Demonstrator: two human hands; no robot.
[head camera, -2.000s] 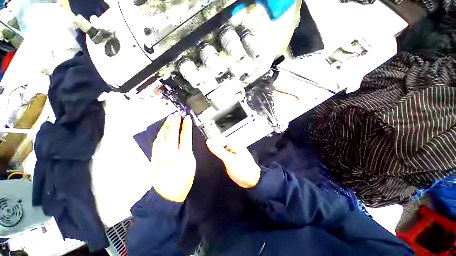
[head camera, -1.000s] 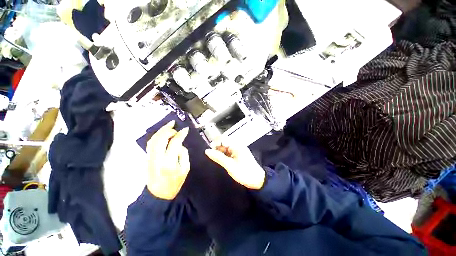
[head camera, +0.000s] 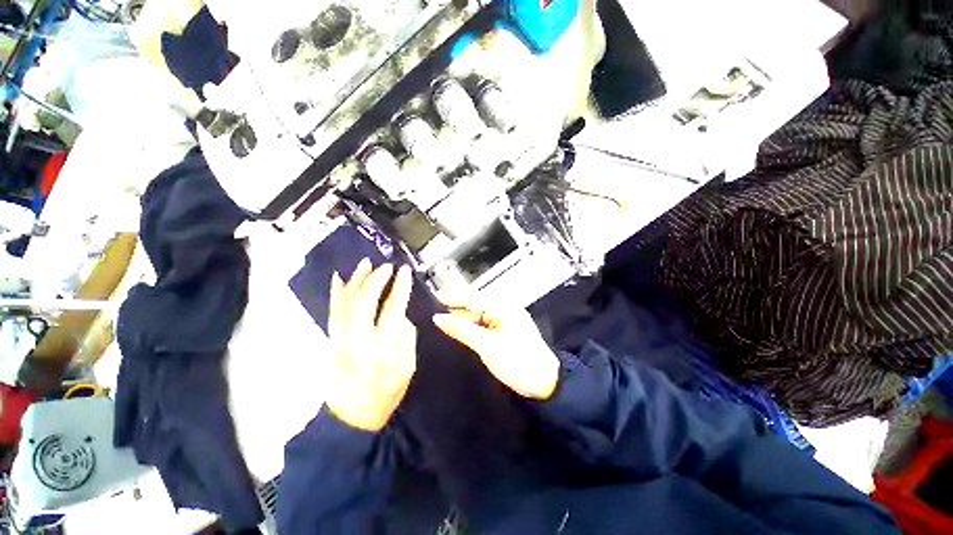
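Navy fabric (head camera: 444, 418) runs from my lap up to the needle area (head camera: 402, 225) of the white overlock machine (head camera: 261, 125). My left hand (head camera: 371, 340) lies flat on the fabric left of the needle area, fingers slightly apart and pointing at the machine. My right hand (head camera: 504, 340) is at the machine's front edge, with thumb and fingertips closed on the fabric's right edge. The fabric's far corner (head camera: 334, 266) shows beyond my left fingers. A dark rectangular gap (head camera: 489, 256) shows in the metal beyond my right hand.
Navy fabric (head camera: 188, 324) is heaped on the table at left. Striped fabric (head camera: 815, 251) is heaped at right. A thin metal stick (head camera: 648, 165) lies on the white table right of the machine. A red bin (head camera: 925, 470) is at lower right, and a grey box with a round grille (head camera: 68, 455) at lower left.
My left hand has moved slightly right and its fingers now lie flatter on the fabric. More of the fabric's far corner shows beside the needle area. My right hand has barely moved.
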